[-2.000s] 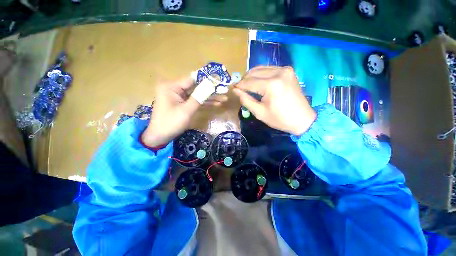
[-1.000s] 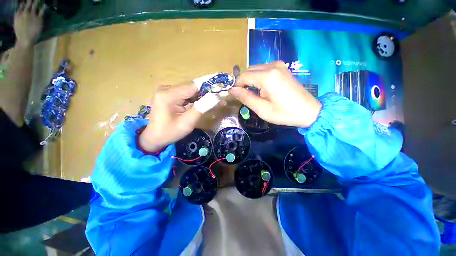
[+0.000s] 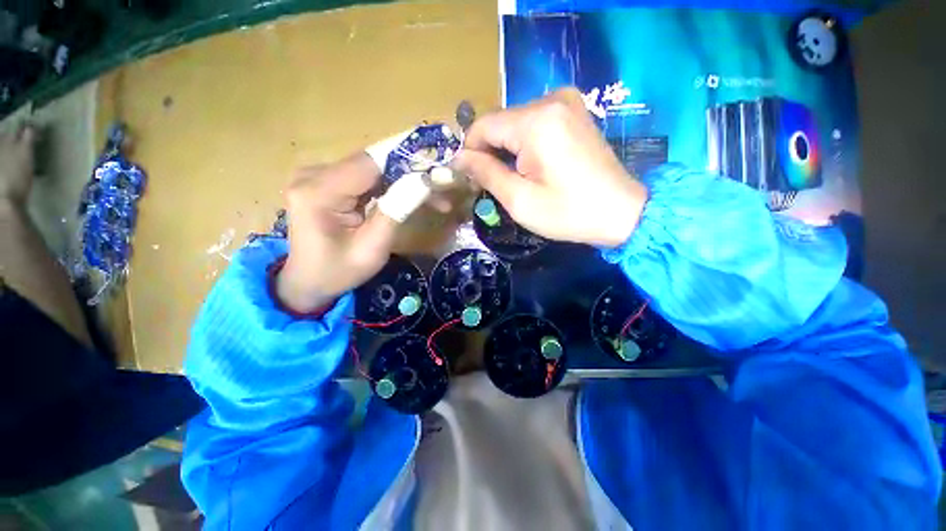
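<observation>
My left hand (image 3: 348, 213), with white sleeves on its fingertips, holds a blue-violet ring circuit board (image 3: 420, 148) above the bench. My right hand (image 3: 539, 171) has its thumb and forefinger pinched at the board's right edge, on what looks like the thin white lead (image 3: 448, 158); the fingertips partly hide it. A small dark grey disc (image 3: 465, 113) stands up just above the pinch. Several black round housings with green-ended parts and red wires, one of them in front centre (image 3: 471, 290), stand below my hands. One housing (image 3: 508, 225) is partly under my right hand.
A blue board pile (image 3: 111, 216) lies at the left of the cardboard bench top (image 3: 259, 93). A printed blue-teal sheet (image 3: 664, 62) covers the right side. A round end piece (image 3: 816, 42) lies at its top right. Another person's arm (image 3: 36, 239) is at the far left.
The view has shifted, so the belt shows less at the top. The board in my left hand has turned to show more of its face. The other person's arm at left has moved lower.
</observation>
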